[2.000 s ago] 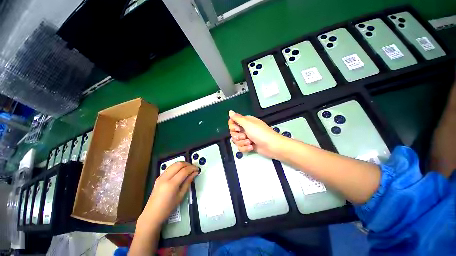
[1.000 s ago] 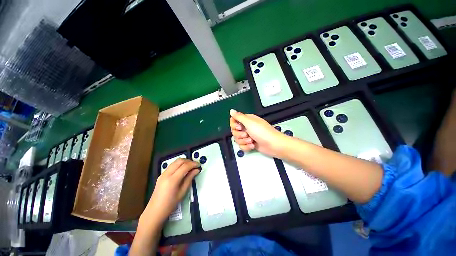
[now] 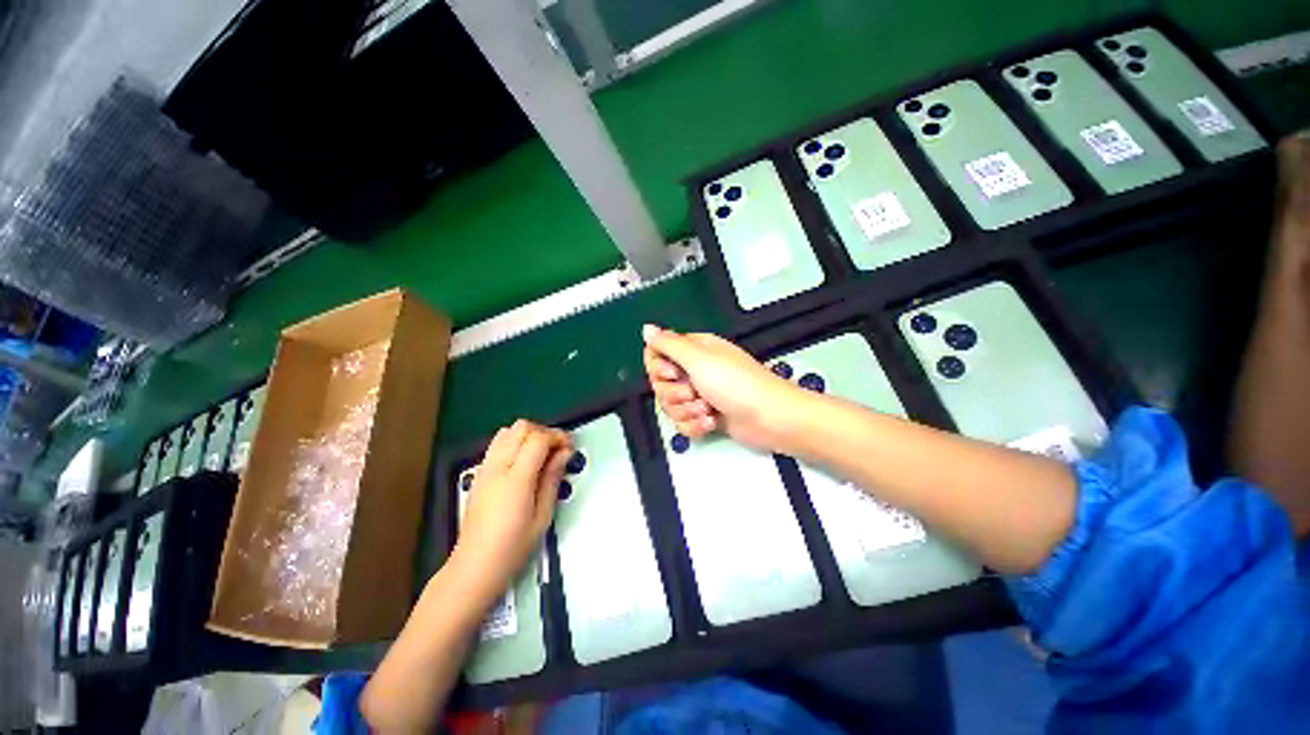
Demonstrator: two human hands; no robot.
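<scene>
Several mint-green smartphones lie back side up in a black phone tray. My left hand is over the upper part of the leftmost phone, its fingertips bunched beside the dark lenses of the second phone. Whether a small film is between these fingertips cannot be seen. My right hand is curled above the top end of the third phone, thumb and forefinger together and pointing up left. No piece can be made out in it. My right forearm crosses over the fourth phone.
An open cardboard box with shiny clear scraps stands left. Another tray of labelled phones lies behind. A grey post rises from the rail. More phones are far left; another person's arm is at right.
My left hand has moved slightly up, from low beside the second phone's lenses to near their upper part. My right hand holds nearly the same pose. The view has shifted slightly.
</scene>
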